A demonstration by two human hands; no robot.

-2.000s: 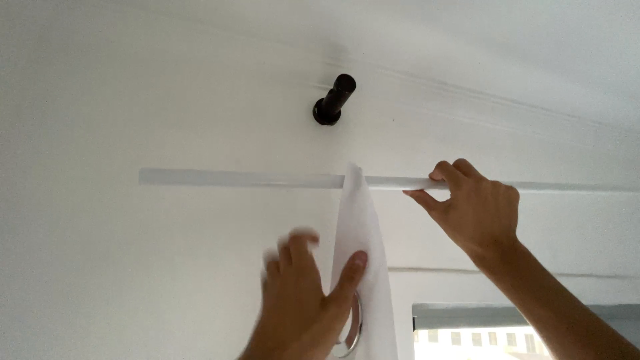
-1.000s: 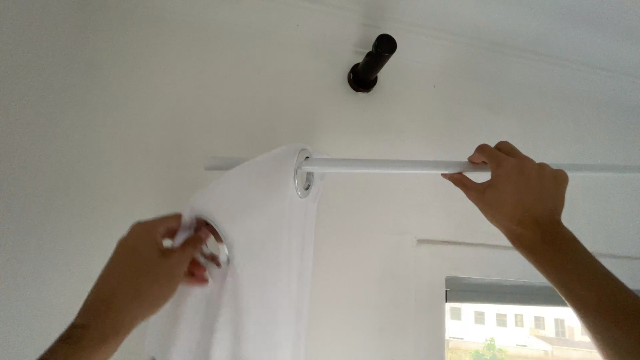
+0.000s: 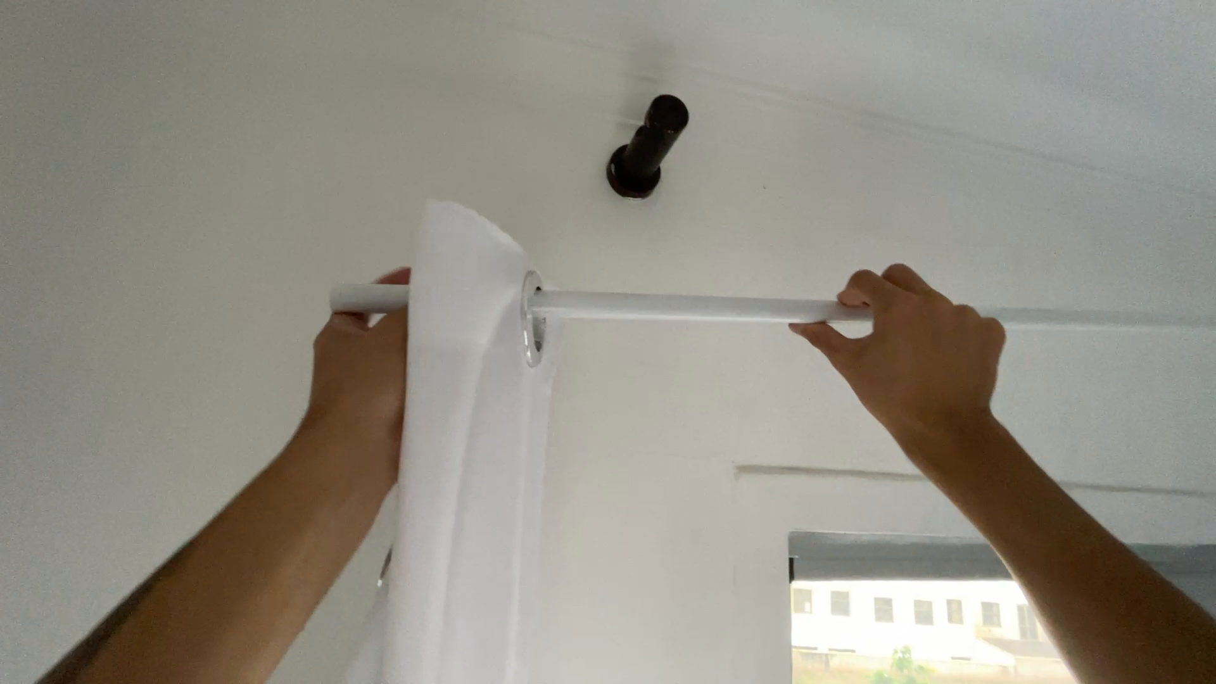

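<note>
A white curtain rod (image 3: 684, 307) runs across the view, its left end free in the air. My right hand (image 3: 907, 347) grips it between thumb and fingers. A white grommet curtain (image 3: 470, 427) hangs near the left end, with the rod passing through a silver ring (image 3: 532, 318). Behind the curtain's left edge, my left hand (image 3: 361, 361) is around the rod near its end; the fingers are partly hidden by the rod and cloth. Part of another ring shows at the curtain's lower left edge.
A black cylindrical fitting (image 3: 649, 147), like a rod bracket, sticks out of the white wall above the rod. At the lower right is a window (image 3: 926, 617) with a building and greenery outside. A shallow ledge (image 3: 836, 472) runs along the wall over it.
My left hand has left the lower curtain ring, seen in its fingers one second ago, and moved up to the rod's left end. My right hand has kept its hold on the rod.
</note>
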